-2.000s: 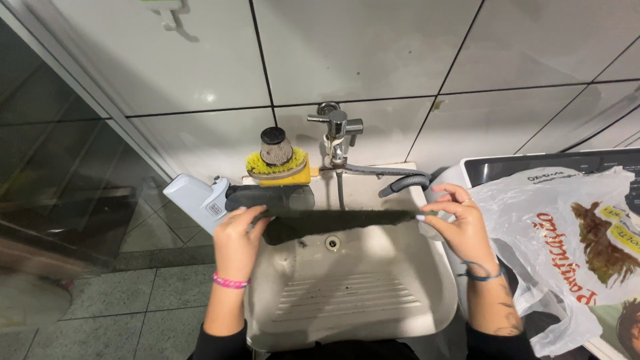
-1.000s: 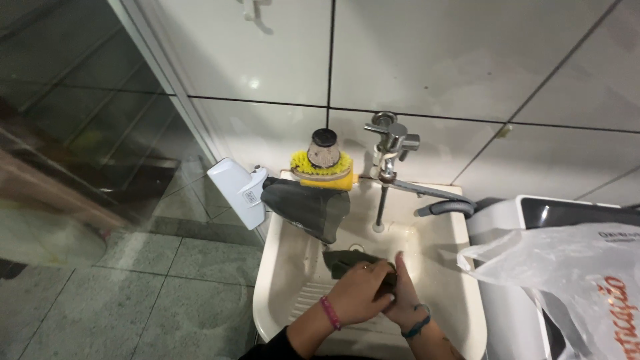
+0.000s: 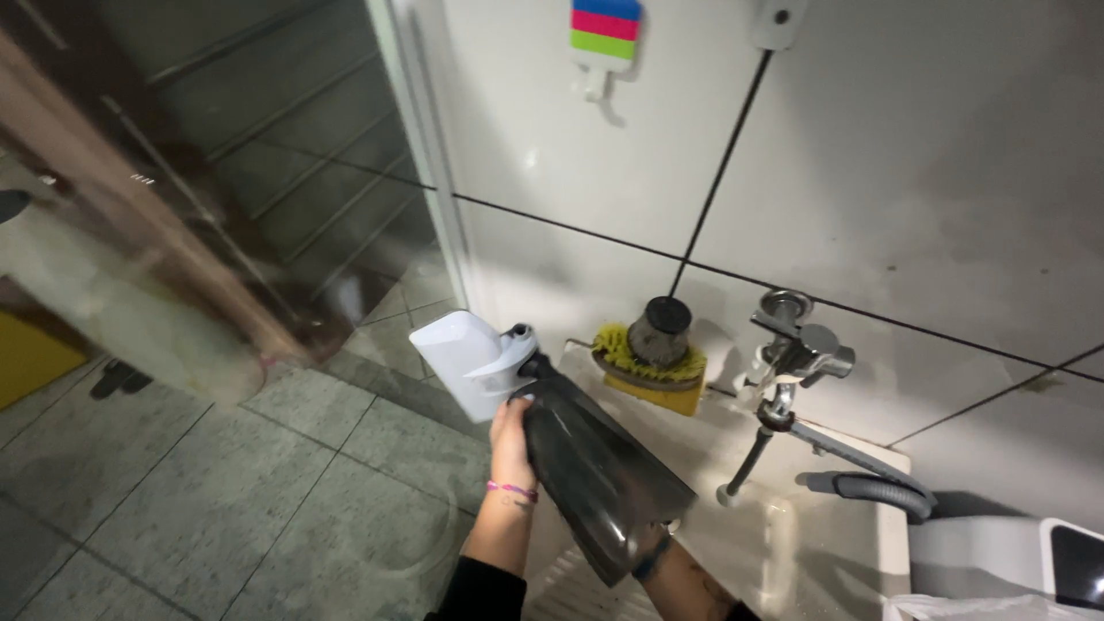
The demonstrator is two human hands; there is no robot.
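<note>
A dark translucent plastic container (image 3: 595, 474) with a white plastic body (image 3: 470, 362) at its upper left end is tilted over the left side of the sink. My left hand (image 3: 513, 440), with a pink band at the wrist, grips its left edge near the white part. Behind the container's lower right end is my right hand (image 3: 653, 539), mostly hidden, so its fingers cannot be made out. The dark green cloth seen earlier does not show. A yellow-bristled scrub brush (image 3: 651, 371) and a dark-topped round brush or knob (image 3: 662, 332) rest at the sink's back edge.
The chrome tap (image 3: 798, 345) stands behind the sink (image 3: 895, 483), a grey hose (image 3: 871, 487) beside it. A white appliance (image 3: 975, 552) and plastic bag are at the right. A glass panel (image 3: 285, 155) stands at the left above grey floor tiles (image 3: 345, 500).
My hands have left the dark green cloth they held over the sink and moved to the dark container, which my left hand now grips. The view has swung left.
</note>
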